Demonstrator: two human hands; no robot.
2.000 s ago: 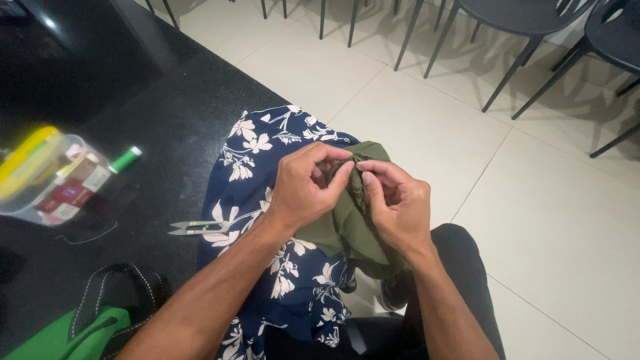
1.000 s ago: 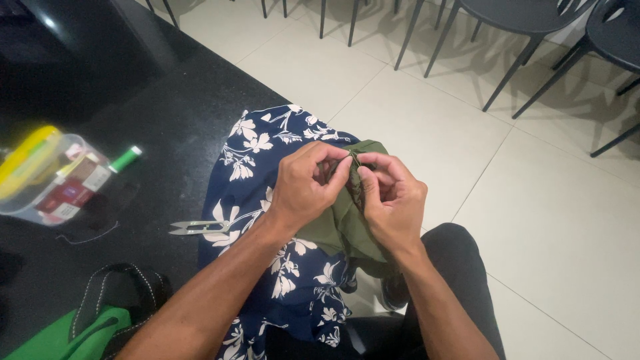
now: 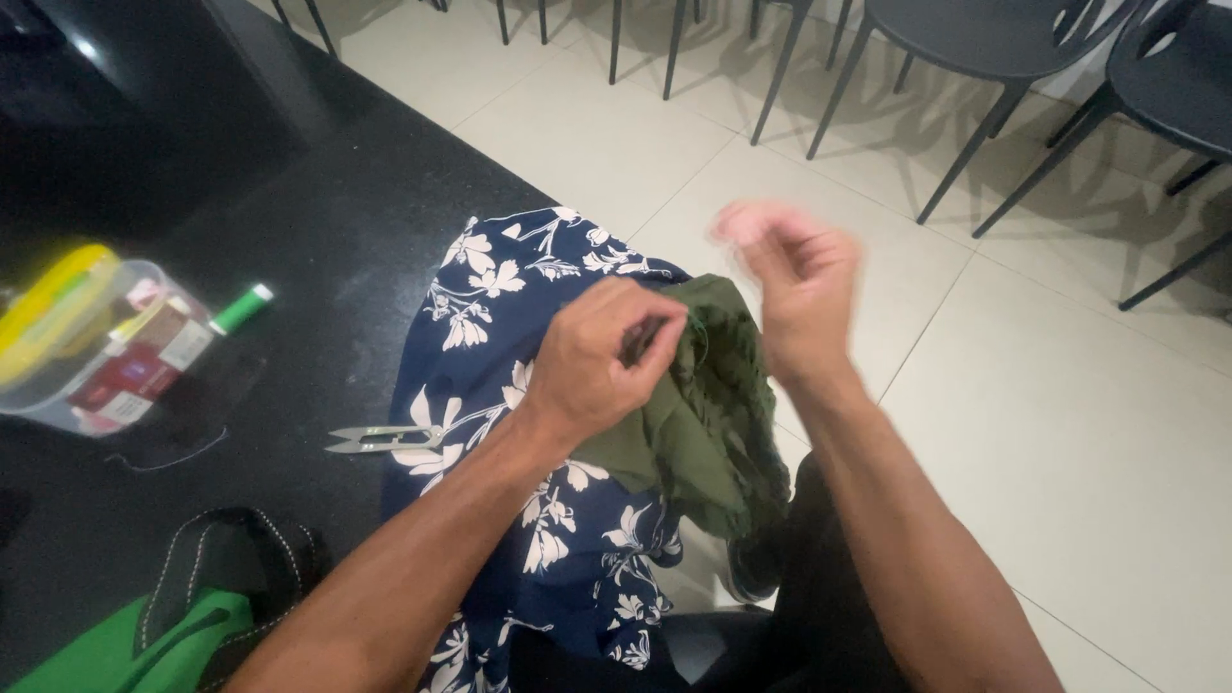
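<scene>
My left hand (image 3: 606, 361) pinches the upper edge of an olive-green cloth (image 3: 712, 433) between thumb and forefinger. A thin green thread (image 3: 701, 337) loops beside those fingertips. To the right and above the cloth, my right hand (image 3: 799, 279) is lifted and blurred, its thumb and fingers drawn together; whether a needle or thread is between them cannot be seen. Under the green cloth lies a navy fabric with white flowers (image 3: 500, 279), draped over the table edge. Metal thread snips (image 3: 385, 439) rest with their handle end on the navy fabric and their blades pointing left.
On the black table (image 3: 337, 241), a clear plastic box (image 3: 125, 356) with a yellow lid holds small items, a green-and-white tube (image 3: 243, 308) at its side. A loose thread (image 3: 178, 462) and a green bag (image 3: 144, 640) with black straps lie nearer. Black chairs (image 3: 972, 34) stand on the tiled floor beyond.
My right hand has moved up and away to the right from the green cloth, where it was beside my left hand. The left hand still pinches the cloth.
</scene>
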